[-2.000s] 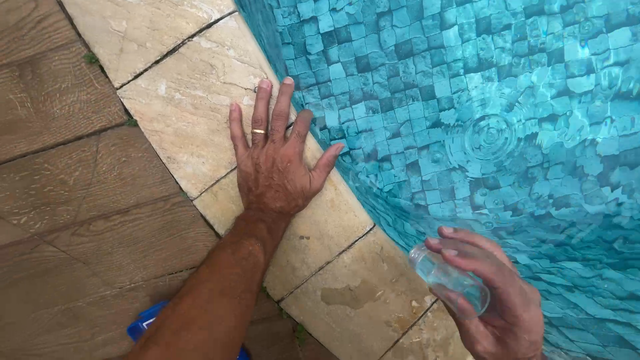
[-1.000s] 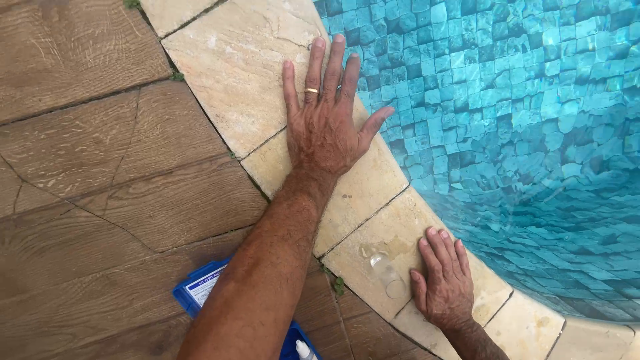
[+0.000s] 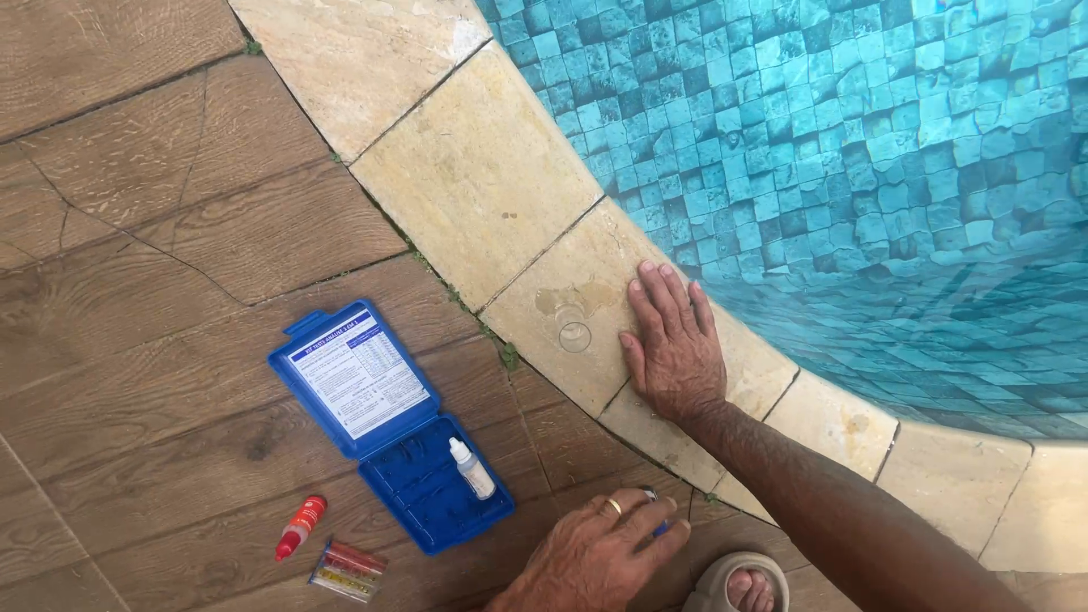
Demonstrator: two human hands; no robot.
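Observation:
My left hand (image 3: pixel 605 544), with a ring on one finger, is low over the deck, its fingers curled on a small object (image 3: pixel 660 529) with a blue part, mostly hidden. My right hand (image 3: pixel 676 348) rests palm down on the stone coping at the pool edge, holding nothing. Just left of it a clear cylindrical vial (image 3: pixel 575 337) stands on the coping beside a wet patch. An open blue plastic test-kit case (image 3: pixel 425 518) lies on the deck, a printed sheet (image 3: pixel 361 374) in its lid and a white dropper bottle (image 3: pixel 472 470) in its tray.
Left of the case's tray lie a red dropper bottle (image 3: pixel 301 527) and a clear colour comparator block (image 3: pixel 348 571) with red and yellow parts. Pool water (image 3: pixel 833 170) lies beyond the curved coping (image 3: pixel 476 178). A foot in a beige sandal (image 3: pixel 738 582) is at the bottom edge.
My left hand has left the coping and is now down by the case. My right hand held the vial two seconds ago; the vial now stands released on the coping. The view has shifted.

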